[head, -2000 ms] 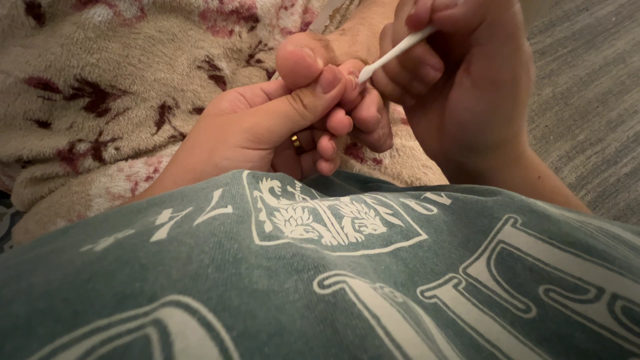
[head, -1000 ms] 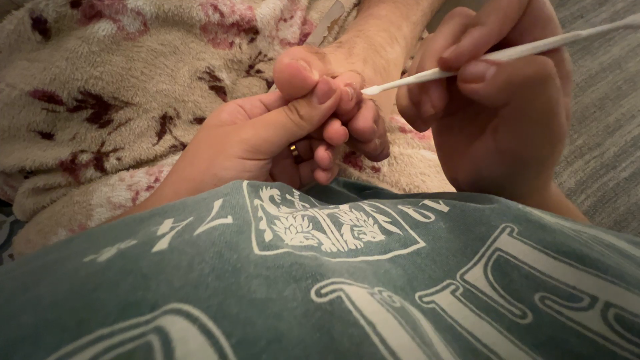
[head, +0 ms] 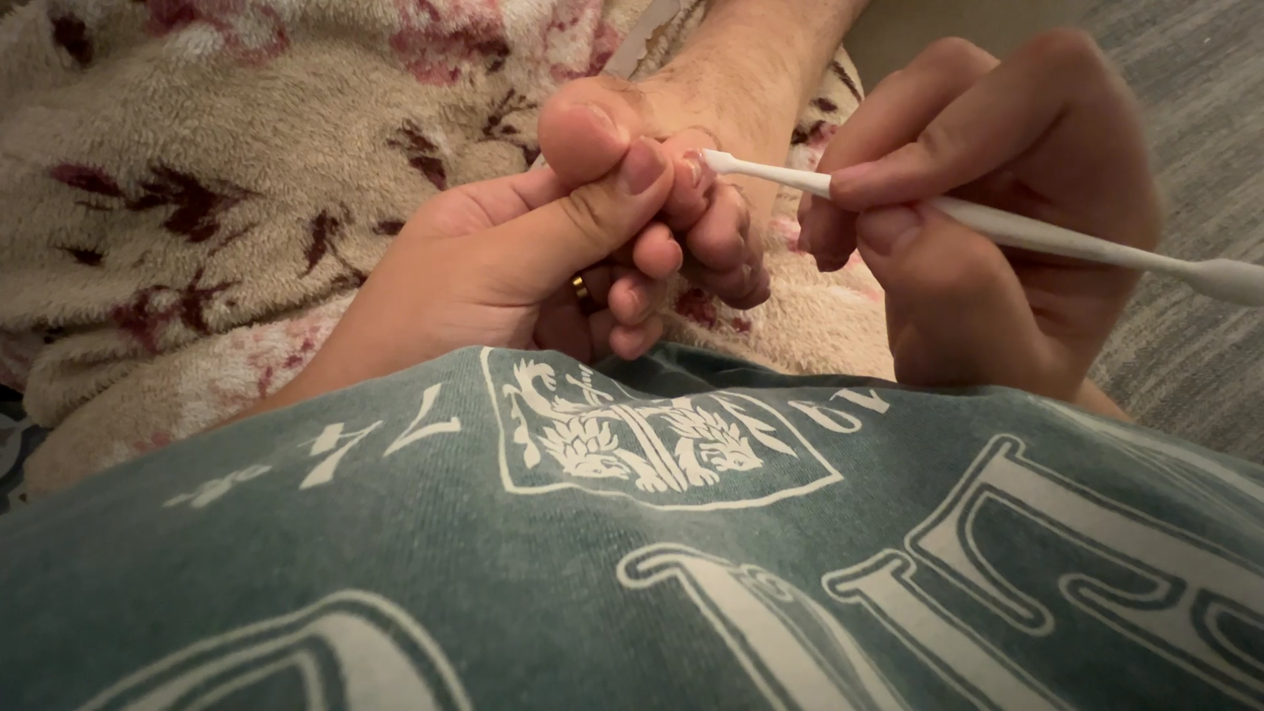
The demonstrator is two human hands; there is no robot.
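Note:
A bare foot (head: 731, 89) lies at the upper middle with its toes toward me. My left hand (head: 513, 247), with a gold-coloured ring on one finger, grips the toes; its thumb presses beside the big toe (head: 585, 128). My right hand (head: 987, 197) pinches a thin white cuticle stick (head: 1047, 233) between thumb and fingers. The stick's narrow flattened tip touches the nail of the second toe (head: 688, 178), near the nail's base. Its other, wider end points to the right edge of the view. Part of my left fingers is hidden behind the toes.
A beige fleece blanket (head: 326, 168) with dark red and pink patterns lies under the foot and to the left. My green printed shirt (head: 553, 553) fills the lower part. A grey, wood-like floor (head: 1195, 365) shows at the right.
My right hand has shifted to the right from two seconds ago, and the stick now lies at a flatter angle with more of it showing. My left hand keeps its hold on the toes.

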